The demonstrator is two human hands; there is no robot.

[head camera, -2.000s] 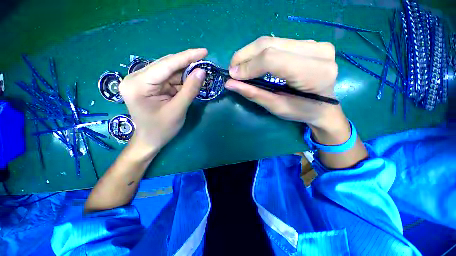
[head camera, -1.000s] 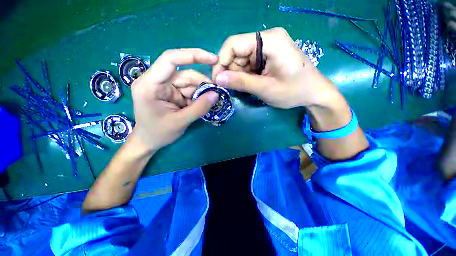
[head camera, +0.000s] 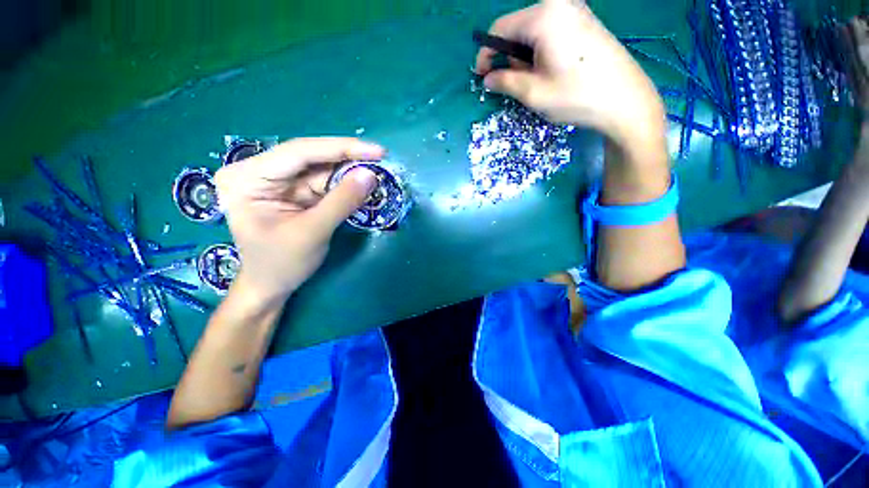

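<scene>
My left hand [head camera: 286, 210] holds a round silver-and-dark housing [head camera: 383, 198] at its rim, thumb on top, low over the green bench. My right hand [head camera: 572, 71] is up and to the right, beyond the heap of small bright metal parts [head camera: 515, 152]. It holds the dark tweezers [head camera: 505, 46] in its curled fingers. The tweezers' tips are not clear, and I cannot tell whether a part is between them. More round housings lie left of my left hand, one at the side [head camera: 197, 194], one lower [head camera: 220, 266] and one partly hidden behind the hand [head camera: 245, 151].
Thin dark strips [head camera: 114, 253] lie crosswise at left, near a blue bin [head camera: 24, 303]. Ribbed part strips [head camera: 753, 76] lie at the far right, with more thin strips beside them. Another person's bare forearm [head camera: 838, 224] and blue sleeve reach in at the right edge.
My right hand has moved up and right with the tweezers, uncovering the parts heap. My left hand has shifted slightly left with the housing. The other person's arm has come further into view.
</scene>
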